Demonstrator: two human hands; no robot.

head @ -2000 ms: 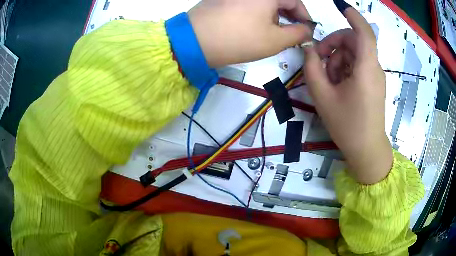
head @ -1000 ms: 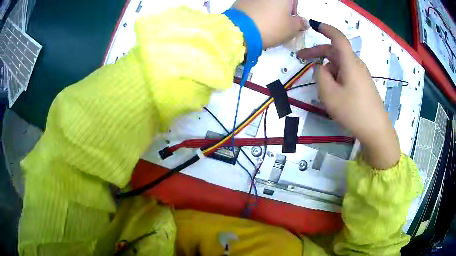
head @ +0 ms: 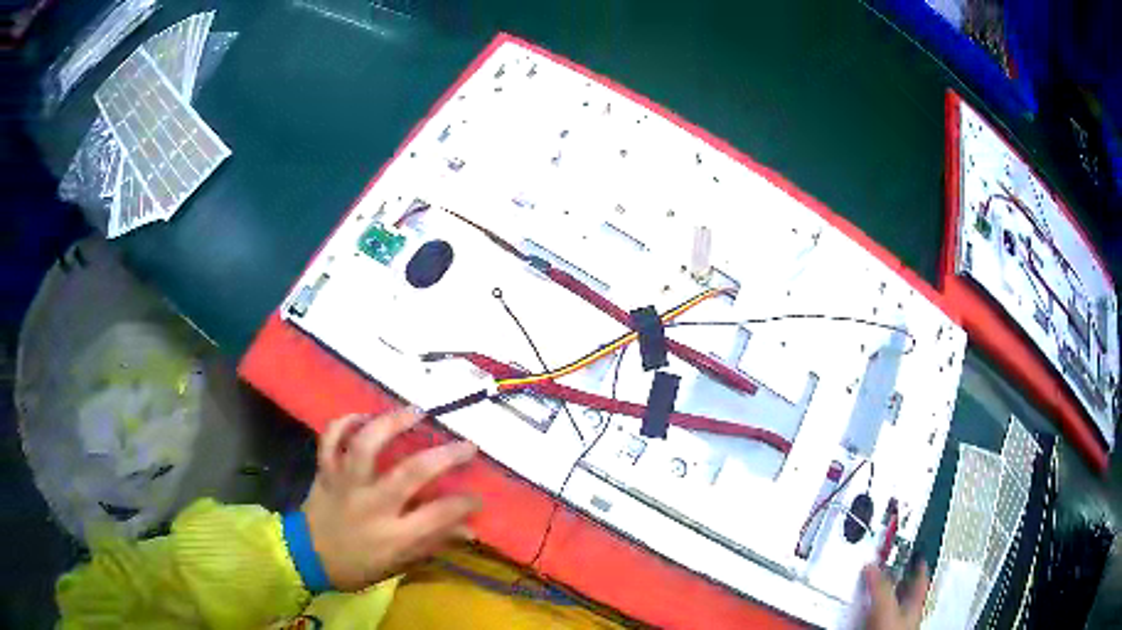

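The white metal plate (head: 591, 160) lies tilted across the view with red wires (head: 726, 426) and a yellow, red and black cable (head: 603, 352) on its back. Two black tape pieces (head: 648, 338) cross the wires. My left hand (head: 384, 498) is spread over the plate's front left edge, near the black sleeved cable (head: 458, 404), and holds nothing visible. My right hand (head: 892, 597) is at the plate's near right corner, mostly cut off by the picture's bottom edge; one fingertip looks black. Whether it grips anything is hidden.
A red-orange border (head: 554, 535) runs under the plate. Black ovals (head: 428, 263) sit near both plate ends, with a green board (head: 380, 244) at the left. Gridded sheets (head: 160, 129) lie left and right on the green bench (head: 320, 99). Another plate (head: 1034, 246) stands at the right.
Both hands have left the cable's upper end and moved down to the plate's near side, apart from each other. The view has shifted and shows the whole plate.
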